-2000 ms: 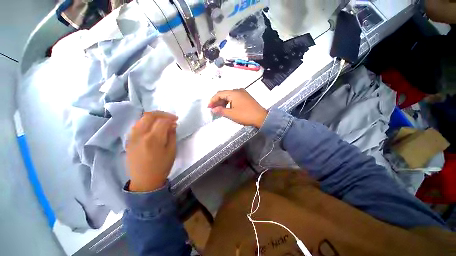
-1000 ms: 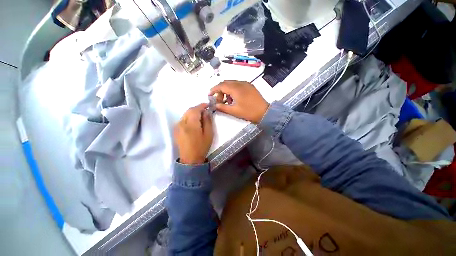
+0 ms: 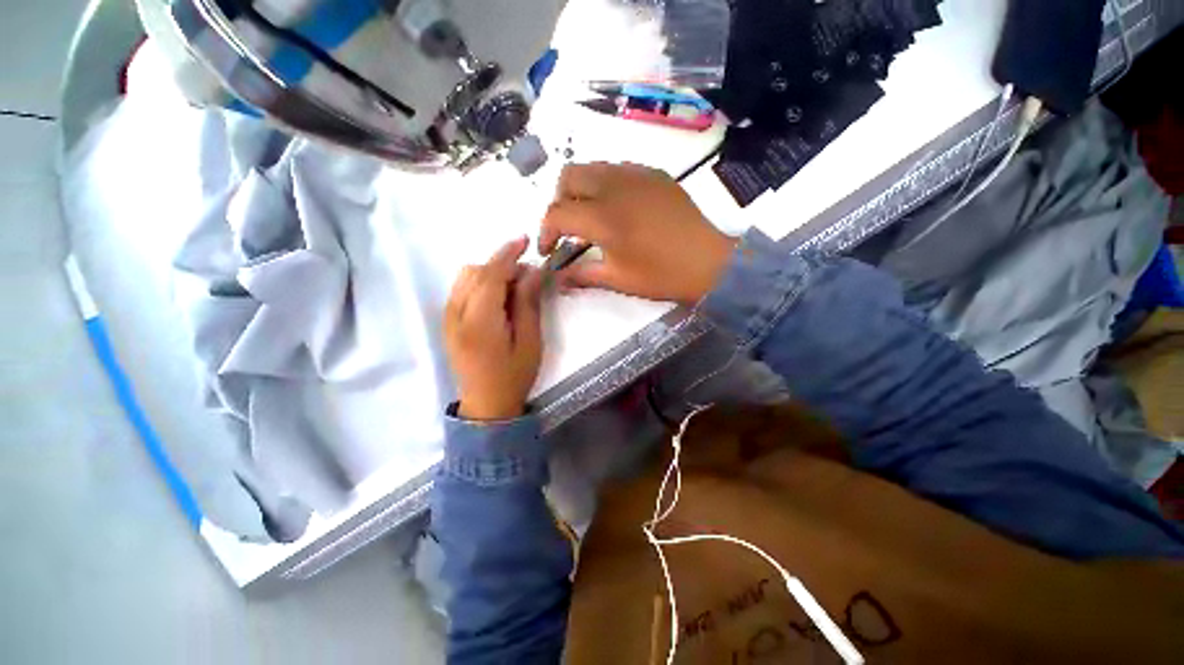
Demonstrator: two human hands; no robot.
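Light grey fabric point(image 3: 305, 279) lies in folds on the white table, left of and under the needle area; near my hands it is white in the glare. My left hand point(image 3: 495, 331) and my right hand point(image 3: 632, 234) meet at the fabric's edge near the table's front. A small dark piece, apparently a label point(image 3: 566, 256), is pinched between the fingertips of my right hand. The fingertips of my left hand are closed at the fabric edge beside it. The sewing machine head point(image 3: 318, 72) is above; its presser foot is hidden.
Dark printed labels point(image 3: 812, 78) lie at the upper right, beside a clear plastic bag point(image 3: 669, 39) and red and blue tools point(image 3: 656, 108). A black device point(image 3: 1049, 50) with a white cable is at the table edge. More grey fabric point(image 3: 1039, 247) hangs beyond the ruler edge point(image 3: 896, 182).
My left hand has moved right to meet my right hand. A dark piece now shows between the fingers. The view has shifted closer, and the machine head looks larger.
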